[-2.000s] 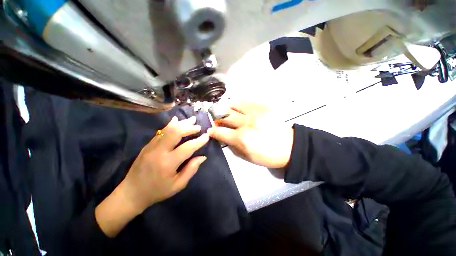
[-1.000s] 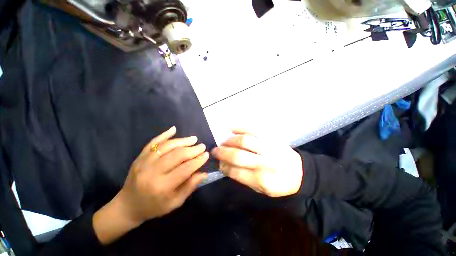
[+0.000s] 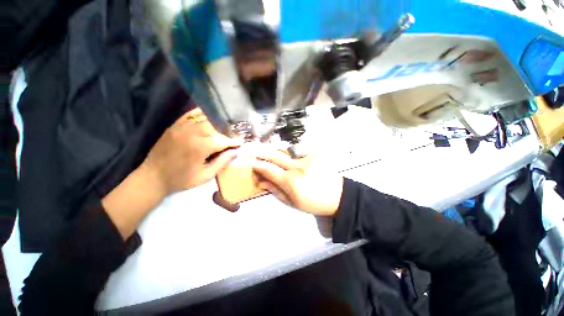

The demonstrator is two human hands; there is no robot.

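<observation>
The sewing machine head [image 3: 260, 80] hangs over the top middle, with its shiny needle area [image 3: 256, 129] low at the centre. My left hand [image 3: 185, 151] has its fingertips beside the needle area. My right hand [image 3: 303, 182] is on the other side, fingers bent. A flat tan patch [image 3: 238, 182] with a dark rounded edge shows between them; what it is, is unclear. The black garment [image 3: 99, 111] lies to the left, behind my left hand. The fingertips are blurred and overexposed, so any grip is hidden.
The white table [image 3: 185, 247] has a grey front edge [image 3: 278, 271]. Black scraps [image 3: 473, 145] and a dark looped metal item [image 3: 501, 133] lie at the right. Black and pale cloth [image 3: 547, 203] is heaped at the lower right.
The view has shifted, showing more of the machine head. Both hands are back near the needle. The black cloth has moved left from under them, baring the white table and tan patch.
</observation>
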